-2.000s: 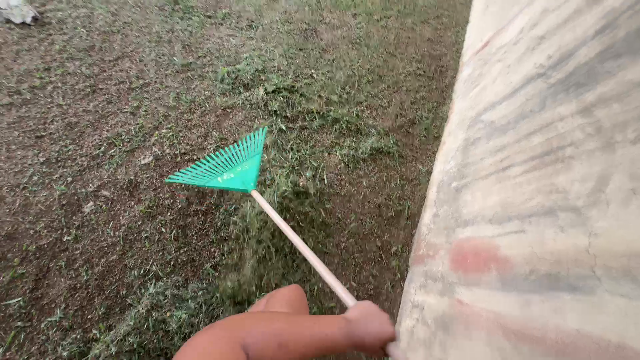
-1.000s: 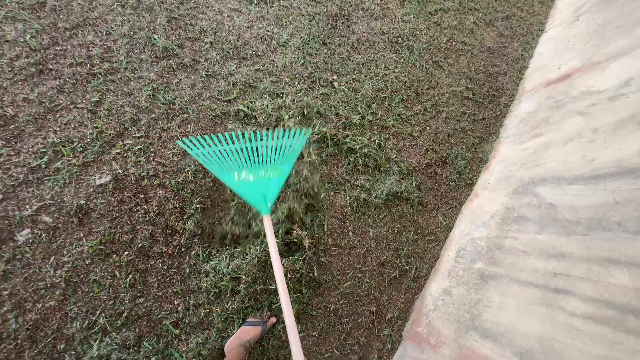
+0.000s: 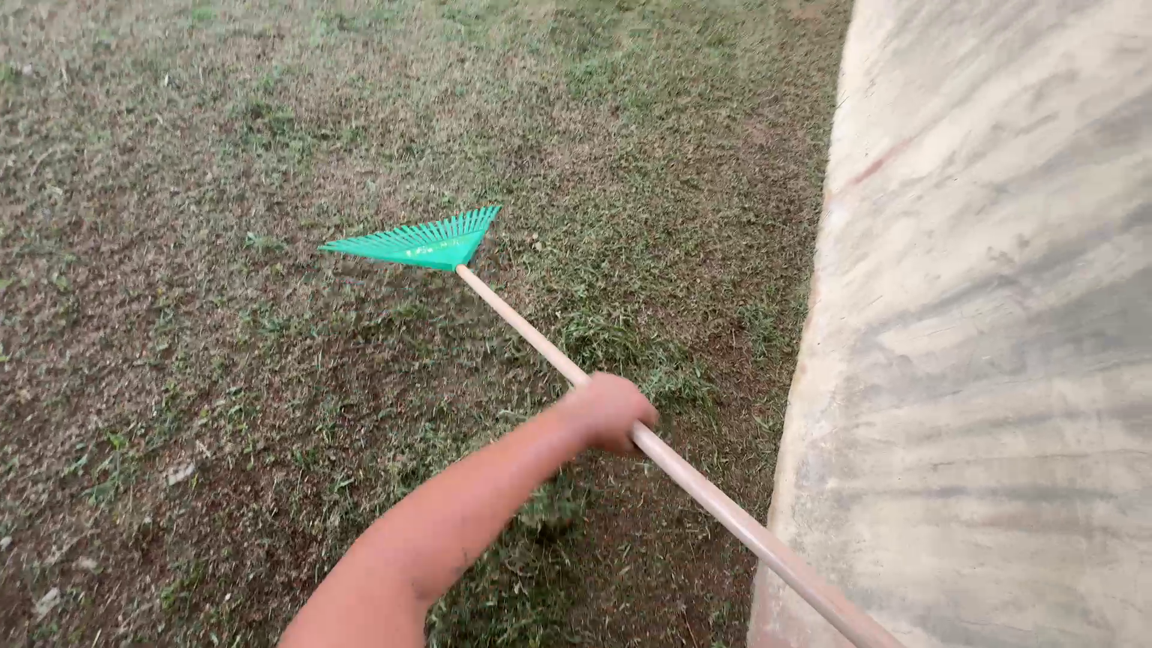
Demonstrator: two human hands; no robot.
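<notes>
My left hand (image 3: 614,412) is closed around the pale wooden handle of a leaf rake, its forearm reaching in from the bottom edge. The rake's green plastic fan head (image 3: 430,243) is left of centre and beyond the hand, tines pointing up and left; it bears yellow writing. From the head, the handle (image 3: 720,504) slants down to the lower right and runs out of the frame. My right hand is outside the view. Whether the tines touch the ground cannot be told.
Short, patchy grass and brown soil (image 3: 225,360) spread under the rake, with loose clippings in clumps (image 3: 621,346) below and right of its head. A stained, pale concrete surface (image 3: 972,342) borders the ground along the right, and the handle's lower part crosses over it.
One second ago no hand was in view and the rake's fan faced upward; now it is tilted to the left and my left hand shows on the handle. The foot in a sandal is out of view.
</notes>
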